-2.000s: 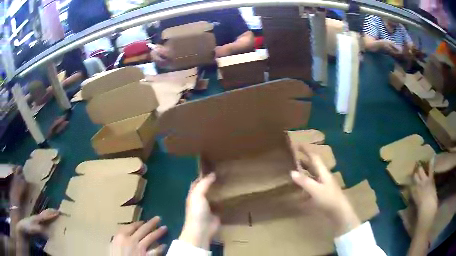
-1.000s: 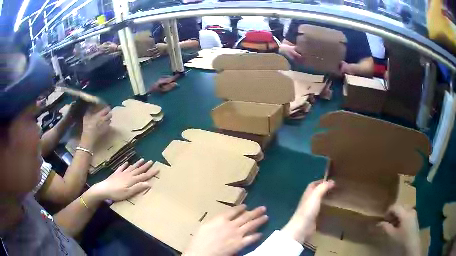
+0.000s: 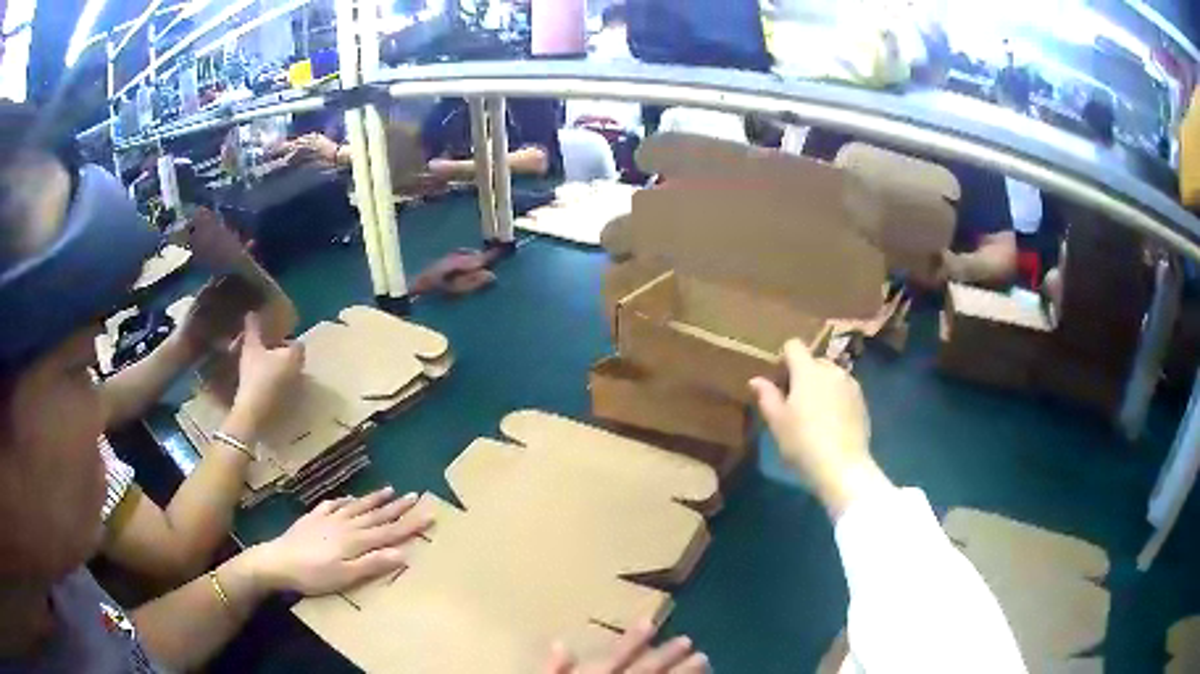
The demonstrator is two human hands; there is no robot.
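Observation:
My right hand (image 3: 819,419), in a white sleeve, is at the near right corner of an open brown mailer box (image 3: 717,345), fingers at its rim and thumb by the front wall. The box has its lid panel raised at the back and sits on top of another brown box (image 3: 669,403) in the middle of the table. My left hand is not in view. Flat box blanks (image 3: 1026,593) lie at the lower right, partly behind my sleeve.
A person at left has one hand on a stack of blanks (image 3: 540,527); another hand shows at the bottom edge. Another blank stack (image 3: 375,356) lies beyond. A box (image 3: 996,329) stands at right. White posts (image 3: 378,198) and a metal rail (image 3: 658,90) cross the table.
The open box has moved from in front of me up and left onto the box at the middle. My left hand has left the picture. The view has shifted left.

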